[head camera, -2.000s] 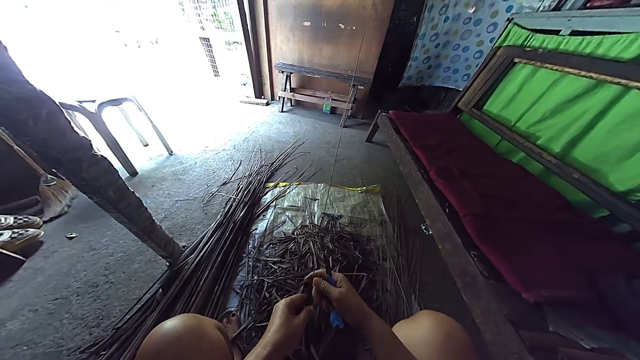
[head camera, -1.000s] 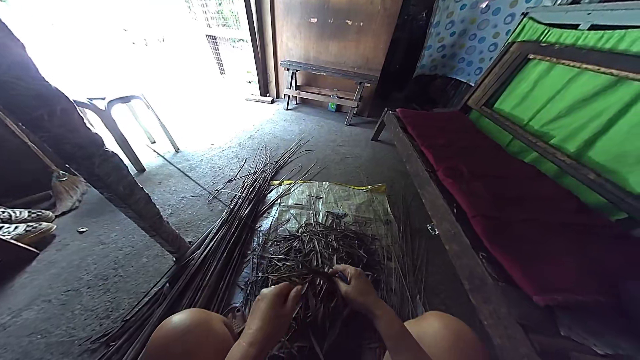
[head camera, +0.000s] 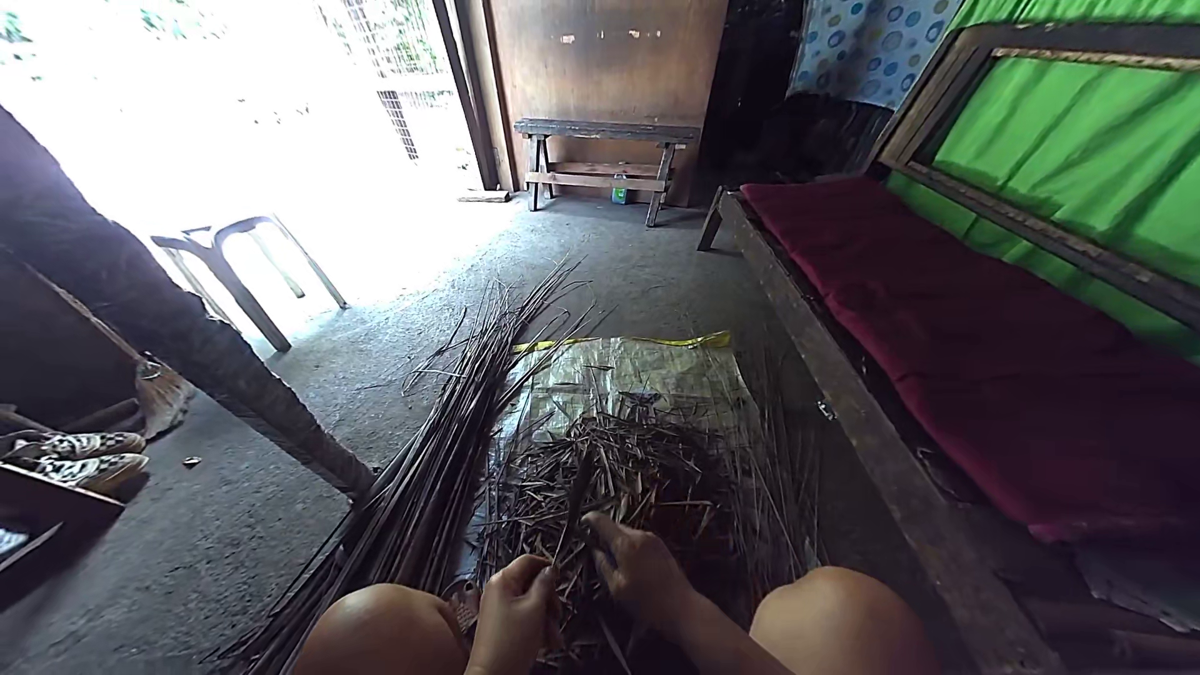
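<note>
My left hand (head camera: 517, 605) is closed on the end of a thin dry leaf strip (head camera: 565, 532), low in the middle of the view. Just right of it, my right hand (head camera: 637, 567) is over a heap of short brown leaf scraps (head camera: 647, 459); whether its fingers hold anything is not clear. The heap lies on a flattened pale woven sack (head camera: 647, 361) with a yellow edge. Left of the sack runs a long bundle of thin dark stalks (head camera: 441, 450). More thin stalks (head camera: 783, 459) lie along its right side.
A slanted dark post (head camera: 234, 366) meets the floor left of the bundle. A wooden bench with a maroon cushion (head camera: 947, 347) runs along the right. A low wooden bench (head camera: 605, 131), a plastic stool (head camera: 225, 248), a broom (head camera: 161, 394) and checkered shoes (head camera: 80, 455) stand farther off.
The blue object at my right hand two seconds ago no longer shows. My hands, close together at first, are now a little apart, with the right one over the scraps.
</note>
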